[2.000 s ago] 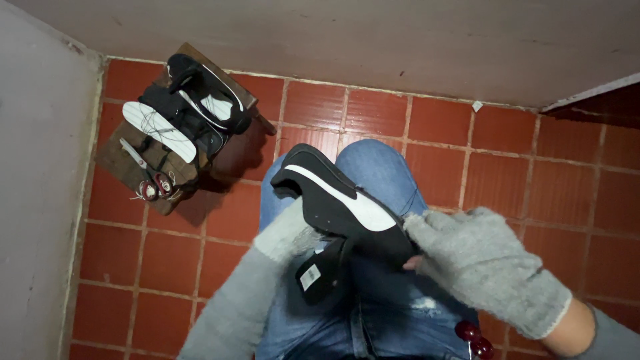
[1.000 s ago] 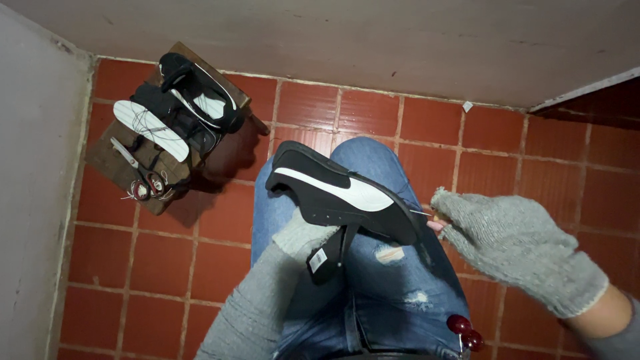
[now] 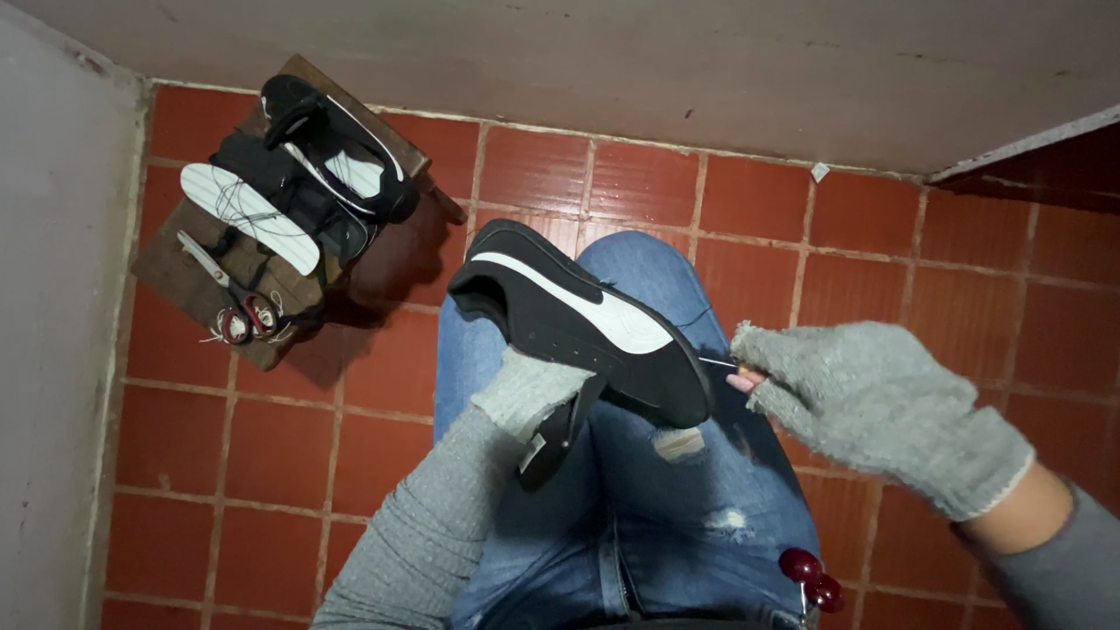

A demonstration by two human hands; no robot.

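Observation:
A black shoe upper with a white side stripe and a dark sole edge (image 3: 577,306) lies tilted above my jeans-covered lap. My left hand (image 3: 535,385), in a grey knit glove, reaches inside the shoe and holds it; its fingers are hidden. The shoe's tongue (image 3: 551,446), bearing a small white tag, hangs down beside my wrist. To the right of the toe, my right hand (image 3: 840,385), in a grey fingerless glove, pinches a thin metal tool (image 3: 719,361), whose other end meets the toe edge. The handle is mostly hidden in my fingers.
On a low wooden stool (image 3: 166,254) at upper left are another black shoe (image 3: 385,166), a white insole with dark thread (image 3: 249,219) and red-and-black-handled scissors (image 3: 223,284). Walls border the tiled floor. Dark red balls (image 3: 809,573) lie by my right hip.
Two seconds ago my right hand was against the shoe's toe; it has since moved right, exposing the thin metal tool. The shoe remains on my left hand.

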